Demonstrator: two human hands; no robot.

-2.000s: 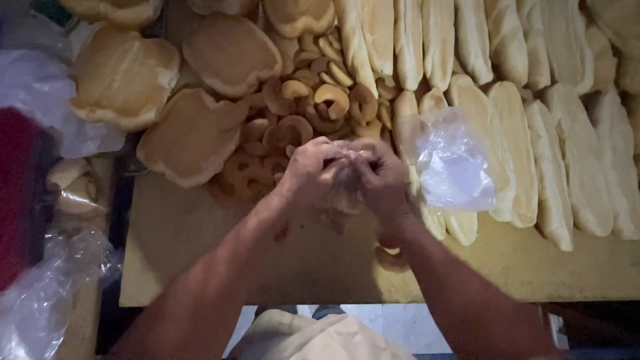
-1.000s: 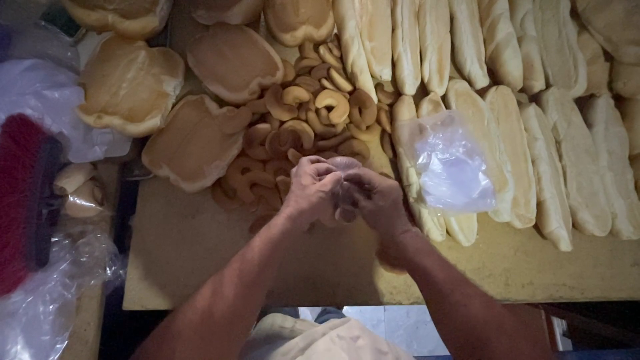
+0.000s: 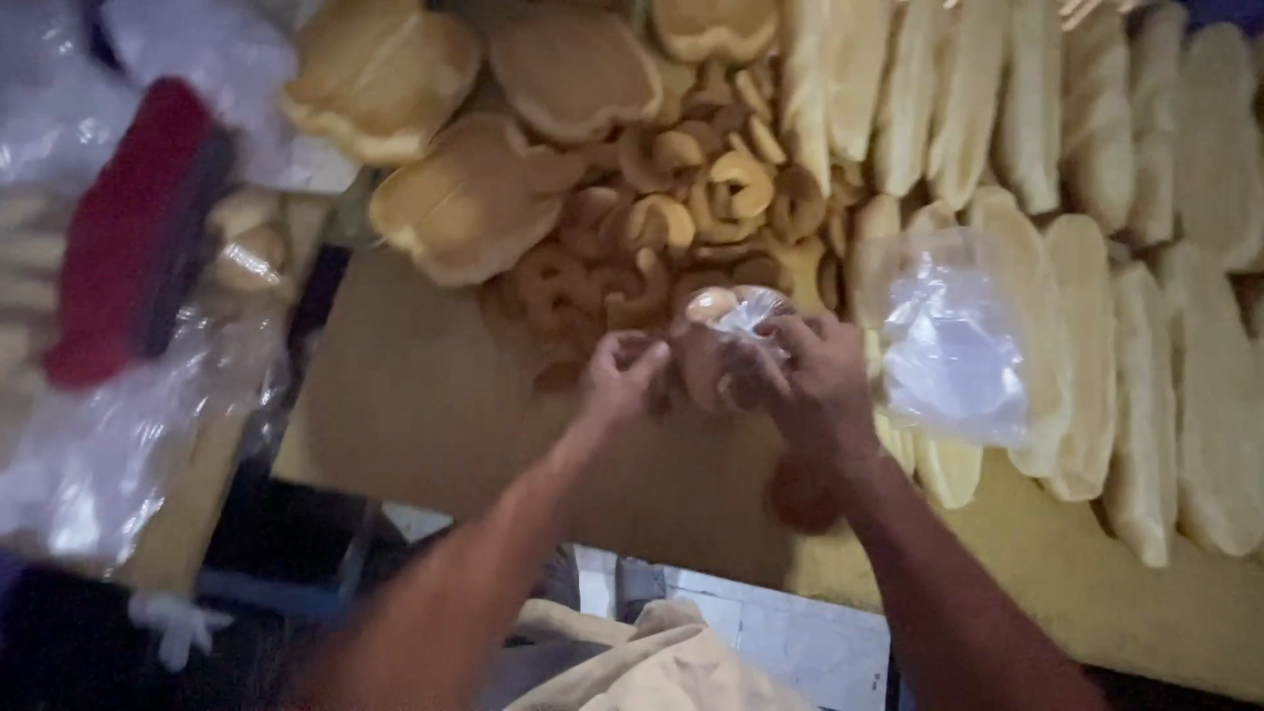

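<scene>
My right hand (image 3: 815, 380) grips the gathered top of a clear plastic bag (image 3: 716, 360) that holds browned pieces of bread. Just left of the bag is my left hand (image 3: 627, 370), thumb and fingertips close together; whether anything thin is between them cannot be told. Behind both hands lies a heap of small curved bread pieces (image 3: 657, 222). A stack of clear plastic bags (image 3: 953, 346) rests on the long loaves, right of my right hand. One round brown piece (image 3: 805, 492) lies near my right wrist, partly hidden by it.
Long pale loaves (image 3: 1141, 395) in rows cover the right side of the table (image 3: 425, 395). Large flat breads (image 3: 474, 202) lie at the back left. Further left are a red-bristled brush (image 3: 128, 237) and crumpled plastic (image 3: 109, 444) on another surface.
My hands were together at the bag; now my left hand is apart from it, to the left, while my right hand keeps hold of it. The view has tilted and shifted.
</scene>
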